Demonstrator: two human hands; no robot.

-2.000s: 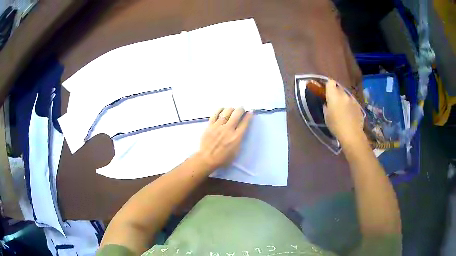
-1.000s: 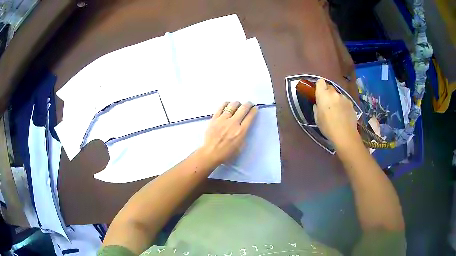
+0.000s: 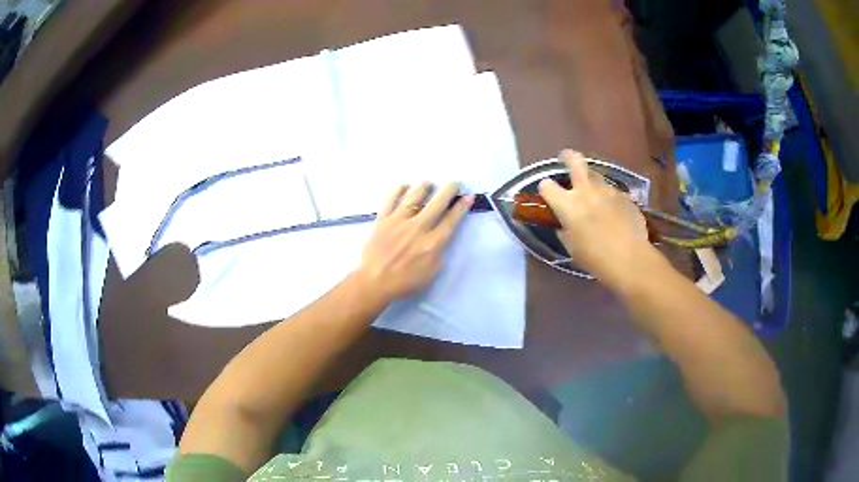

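Note:
The jacket front panel [image 3: 254, 113] lies flat, white side up, its curved armhole notch at the lower left. My left hand [image 3: 412, 240] lies on the panel, fingers spread over the long seam. A short dark strip of seam allowance [image 3: 481, 202] shows open between my fingertips and the iron. My right hand [image 3: 598, 215] grips the orange-brown handle of the steam iron [image 3: 527, 235]. The iron's pointed tip is at the seam by the panel's right edge; most of its body is off the panel. A shorter curved dark seam [image 3: 202, 184] shows at left.
Navy and white panels [image 3: 71, 282] hang at the brown table's left edge, more white pieces [image 3: 127, 438] at lower left. A blue crate [image 3: 716, 160] stands beyond the table's right side. The wrapped hose [image 3: 774, 94] runs behind the iron.
The iron has moved left and turned, its tip now pointing left at the seam. My left hand has shifted slightly left, and the seam's right end now shows a wider dark strip.

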